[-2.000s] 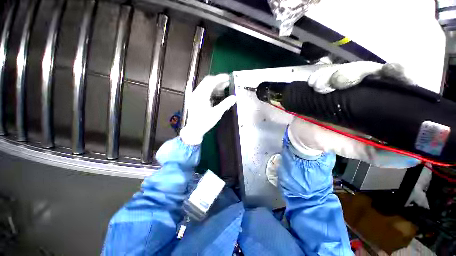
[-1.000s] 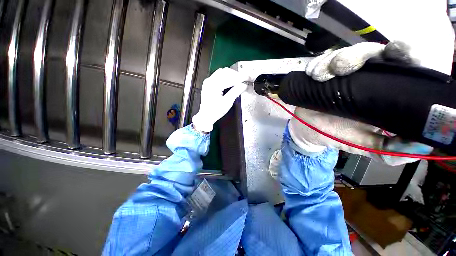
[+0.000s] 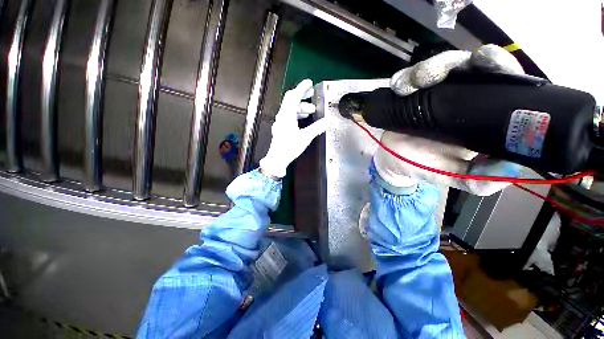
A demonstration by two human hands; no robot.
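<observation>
A flat silver-white metal case (image 3: 348, 192) lies in front of me on a green board (image 3: 324, 56). My right hand (image 3: 424, 155), in a white glove with a bluish fingertip, is wrapped around a black electric screwdriver (image 3: 477, 112) with a red wire. The screwdriver's tip is at the case's far left corner. My left hand (image 3: 291, 129), in a white glove, is at the case's left edge beside the tip, thumb and fingers apart, with nothing visible in it. Whether the bit touches a screw is too small to tell.
A roller conveyor (image 3: 149, 99) with steel rollers and a pale side rail runs to the left. A white bench (image 3: 556, 33) with crumpled clear plastic (image 3: 450, 12) at its edge is at the upper right. A grey box (image 3: 500, 215) stands at the right.
The screwdriver's rear end has swung into fuller view. My left thumb and fingers, close to the tip a second ago, have spread and drawn back slightly to the case's edge.
</observation>
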